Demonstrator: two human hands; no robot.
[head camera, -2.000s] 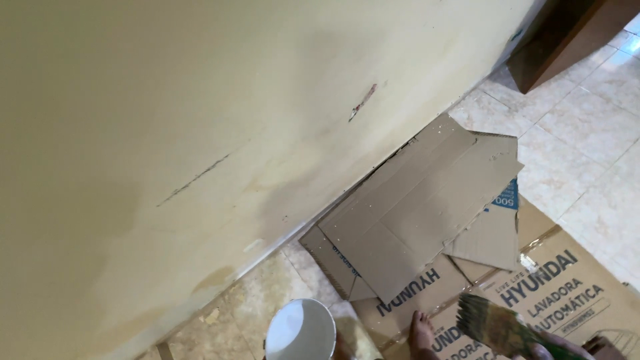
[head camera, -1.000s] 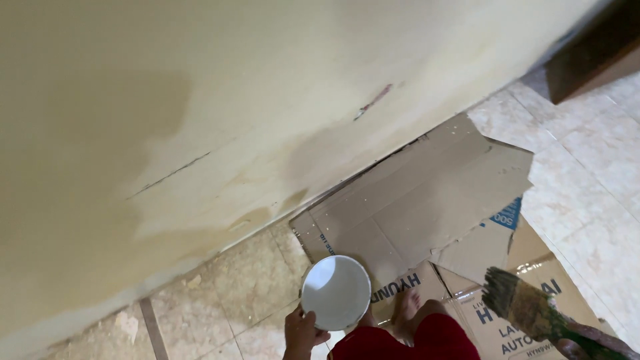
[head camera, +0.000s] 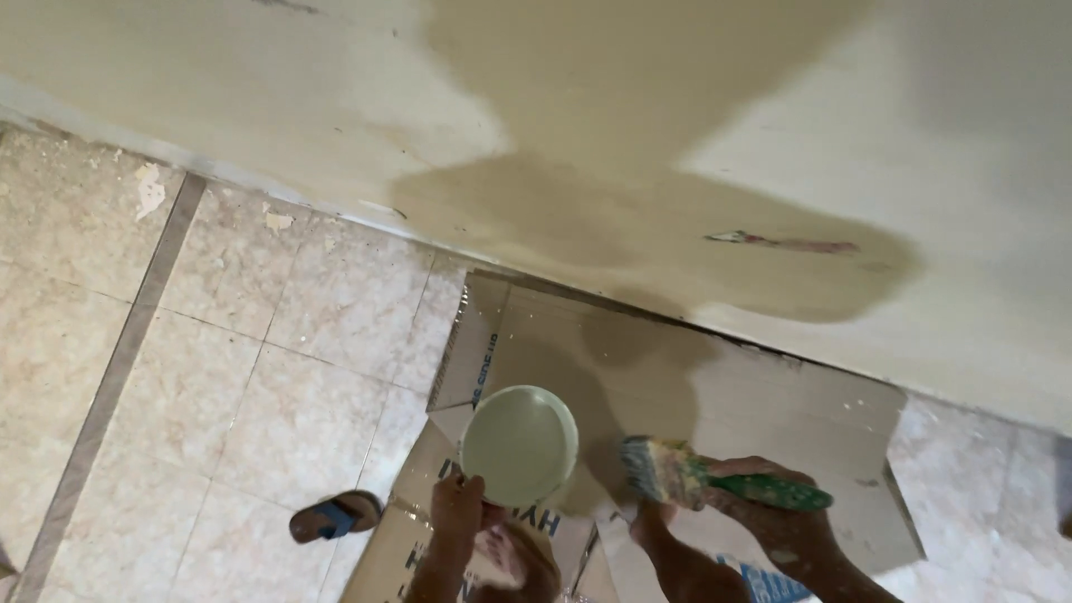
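Note:
My left hand (head camera: pixel 459 501) grips the near rim of a round white container (head camera: pixel 519 445), which looks pale inside; how full it is I cannot tell. To its right, my right hand (head camera: pixel 758 494) is closed around the green handle of a wide paintbrush (head camera: pixel 666 471). The brush's dark bristles point left toward the container, and its ferrule is smeared with dried paint. Both hands are above flattened cardboard (head camera: pixel 779 419) on the floor. Beyond them rises a cream wall (head camera: pixel 603 100) with a reddish, chipped scrape (head camera: pixel 787 243) low on it.
Cardboard lies along the foot of the wall. Bare feet stand on it, partly hidden by the arms. A sandal (head camera: pixel 337 516) with a blue strap rests on the tiled floor (head camera: pixel 310 419) at the left. A dark strip (head camera: pixel 126 360) crosses the tiles. Shadows fall on the wall.
The view has swung left along the wall. The left hand, out of sight two seconds ago, now shows on the container's rim. The brush has come closer to the container.

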